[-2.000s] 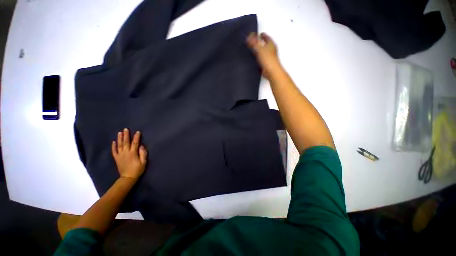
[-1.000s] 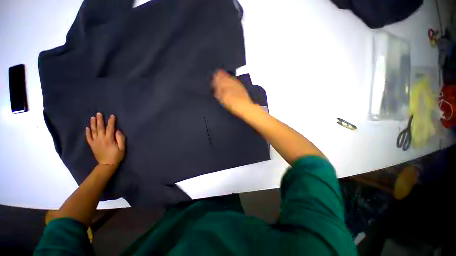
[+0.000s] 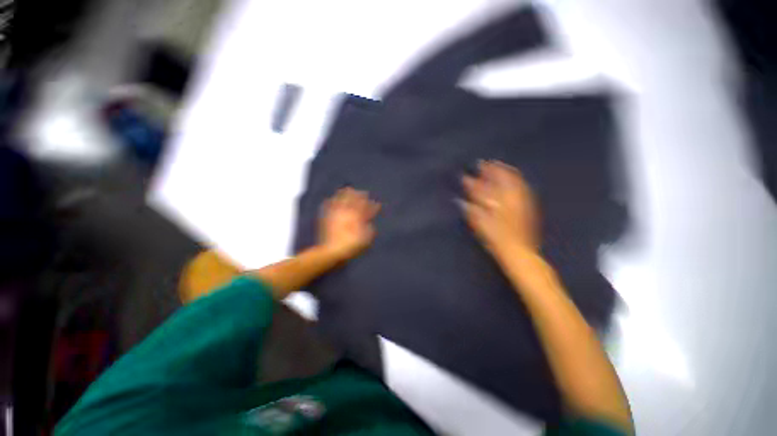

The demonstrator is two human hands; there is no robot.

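A dark grey suit jacket (image 3: 434, 281) lies spread on the white table, with one sleeve stretched toward the top and the other side hanging near my body. The frame is strongly blurred. My left hand (image 3: 348, 223) rests on the left part of the jacket with its fingers apart. My right hand (image 3: 503, 204) is on the middle of the jacket with its fingers bent; whether they pinch the cloth is too blurred to tell.
The white table (image 3: 230, 136) curves around the jacket. A small dark phone (image 3: 286, 107) lies beyond its left side. A rounded yellow-orange thing (image 3: 206, 276) is below the table's near left edge. Blurred goods lie on the floor at left. A dark area borders the table at right.
The view has swung left, showing the floor there. My right hand has moved from near the hem to mid-jacket. The snips, scissors and clear bags are out of view.
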